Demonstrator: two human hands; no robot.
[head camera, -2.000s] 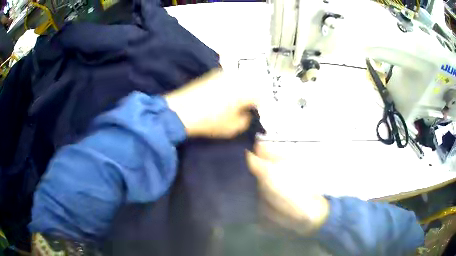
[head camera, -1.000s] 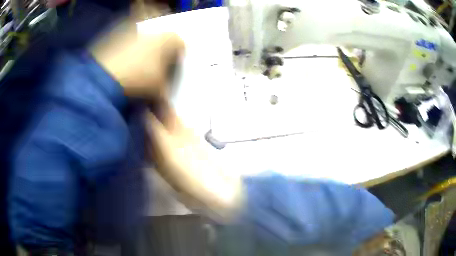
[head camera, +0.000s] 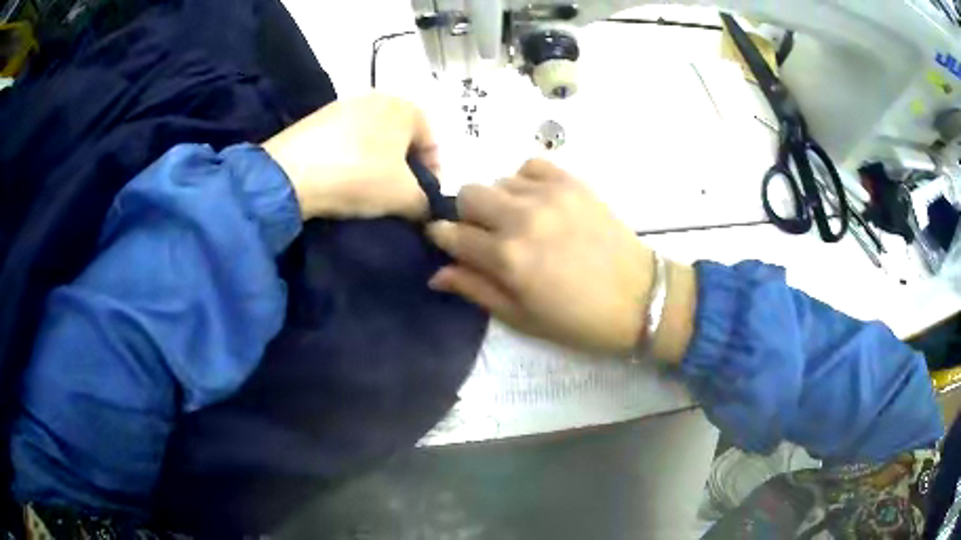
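Observation:
The dark navy garment (head camera: 348, 327) lies in a large heap at the left and hangs over the table's front edge. My left hand (head camera: 358, 158) and my right hand (head camera: 559, 253) are close together in front of the machine needle area. They pinch a narrow folded edge (head camera: 434, 196) of the navy cloth between them. My left hand grips the cloth at the fold's left side. My right hand's fingertips hold its right side, with the fingers curled. The fingertips partly hide the fold.
The white sewing machine (head camera: 674, 53) stands at the back, with a round dial (head camera: 553, 63) on its head. Black shears (head camera: 796, 148) lie under its arm, beside a thin metal tool (head camera: 866, 238). Ruler markings (head camera: 569, 380) run along the table's front edge. A plastic bag with dark scraps is at far right.
Both hands have come back from the left towards the needle area, and the cloth edge is now pinched between them. The view has also shifted.

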